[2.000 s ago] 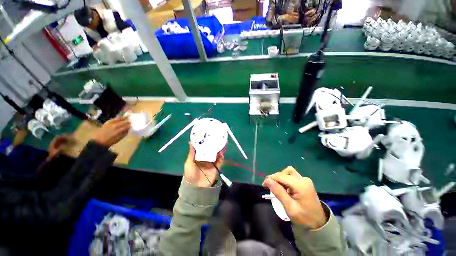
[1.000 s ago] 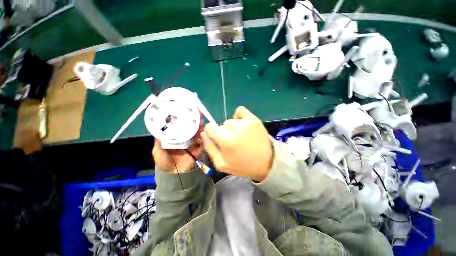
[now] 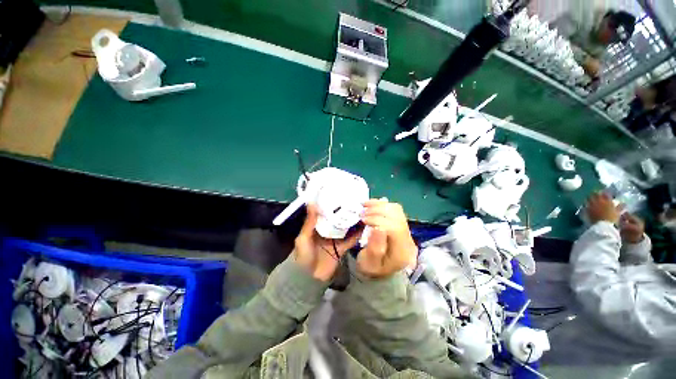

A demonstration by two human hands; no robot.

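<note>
A white camera housing (image 3: pixel 337 198) is held over the front edge of the bench, one antenna sticking out to the lower left and a thin lead at its upper left. My left hand (image 3: pixel 317 248) grips it from below and the left. My right hand (image 3: pixel 387 240) is at its right side, fingertips pressed on it. Small white bits show at those fingertips; whether they are part of the housing or a separate piece I cannot tell. A dark wire hangs beneath, between my hands.
Blue bin (image 3: pixel 200 292) of round parts at lower left. Housings (image 3: pixel 474 248) heap over a bin at right. Black electric screwdriver (image 3: pixel 456 70) hangs above more units. Screw feeder (image 3: pixel 357 66) at back. Lone housing (image 3: pixel 127 66) and brown board (image 3: pixel 44 89) at left. Another person's hand (image 3: pixel 602 209) at right.
The view has swung right. The housing has turned, its open round face no longer showing. My right hand has moved from beside an antenna onto the housing's right side.
</note>
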